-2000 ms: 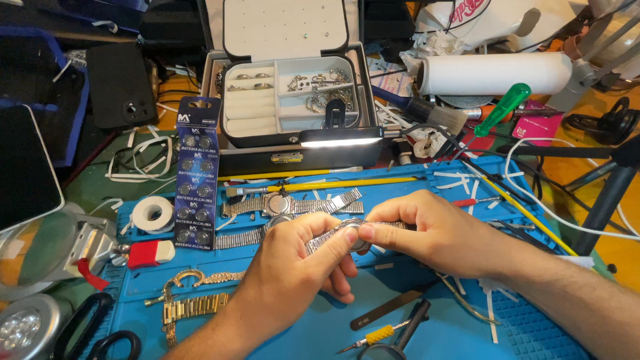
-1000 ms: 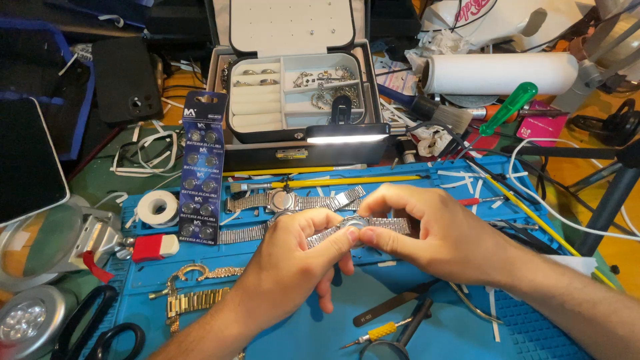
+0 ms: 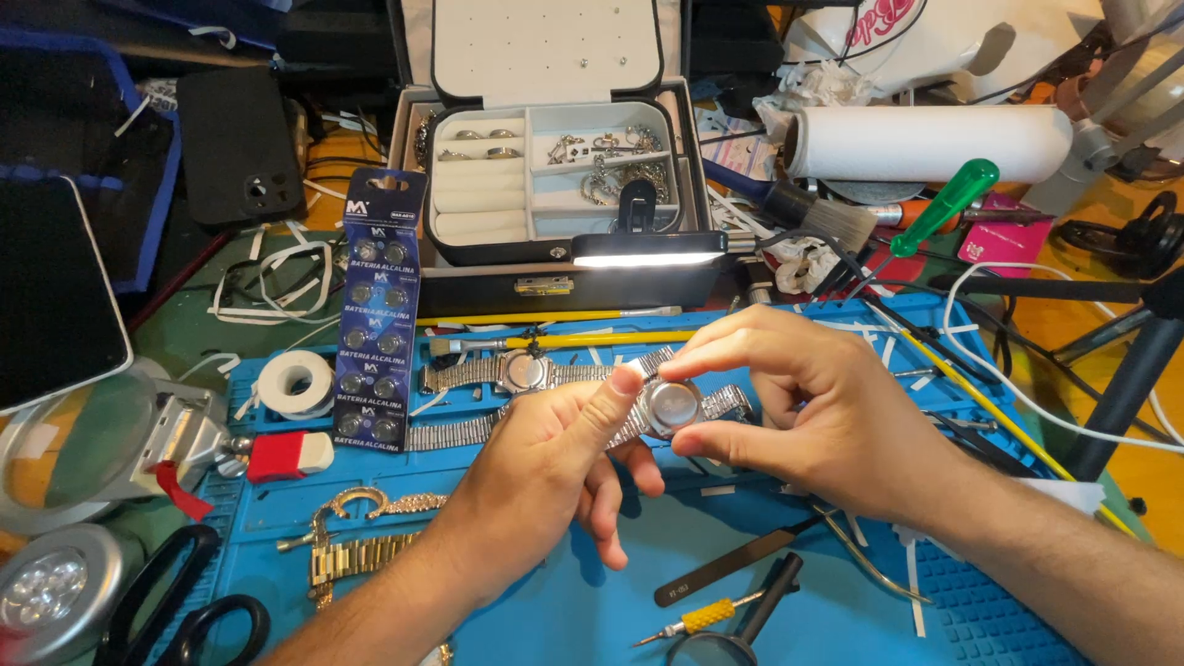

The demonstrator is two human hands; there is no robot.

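Observation:
A wristwatch with a silver metal band is held above the blue work mat, its round steel case back facing up. My left hand grips its band, thumb on top and fingers beneath. The thumb and forefinger of my right hand pinch the case from the right side. Behind my hands another silver watch lies on the mat's raised trays. Gold-tone watch bands lie left of my left forearm. Black tweezers and a yellow-handled precision screwdriver rest below my hands.
A blister card of button batteries leans left of an open jewelry box with a lit lamp at its front. Black-handled scissors lie at lower left. A green-handled screwdriver, a brush and a white roll stand at upper right.
The fingers of my right hand have spread and shifted on the watch, so the round case back, mostly covered before, now shows. My left hand still holds the band.

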